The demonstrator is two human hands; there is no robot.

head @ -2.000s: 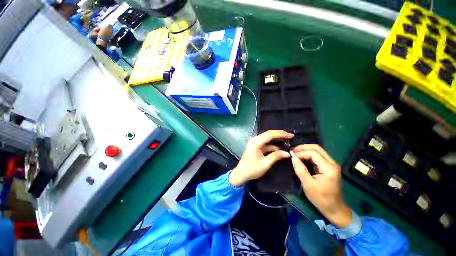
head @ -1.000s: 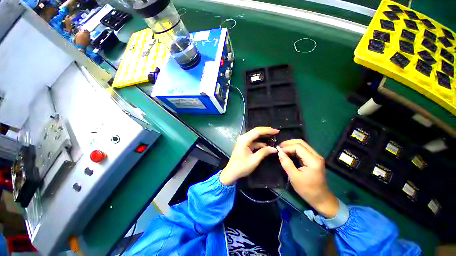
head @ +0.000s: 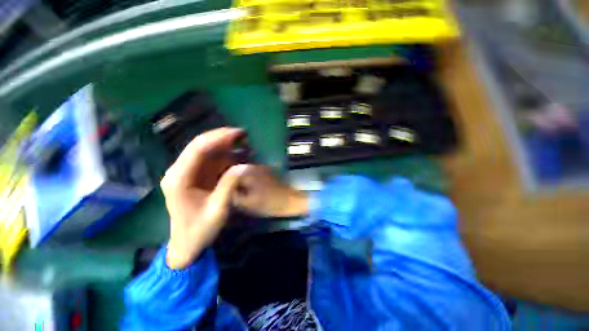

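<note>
The picture is strongly blurred. My left hand (head: 203,191) is raised in front of me with thumb and fingers curved. My right hand (head: 268,192) is beside it, its fingers partly behind the left thumb. A small dark thing (head: 240,150) shows between the left fingertips, too blurred to name. The right fingertips are hidden, so what they hold cannot be told. The black work tray (head: 187,106) lies behind my left hand, with one module (head: 165,122) in its far pocket.
A second black tray (head: 426,106) with several bright-centred modules is right of my hands. A yellow parts tray (head: 349,32) is beyond it. The blue-and-white box (head: 77,168) stands left, beside another yellow tray (head: 11,207). A brown surface (head: 516,252) is at right.
The view has swung to the right. The grey machine has mostly left the picture, and the second black tray and yellow tray now sit near the middle. My hands have stayed together.
</note>
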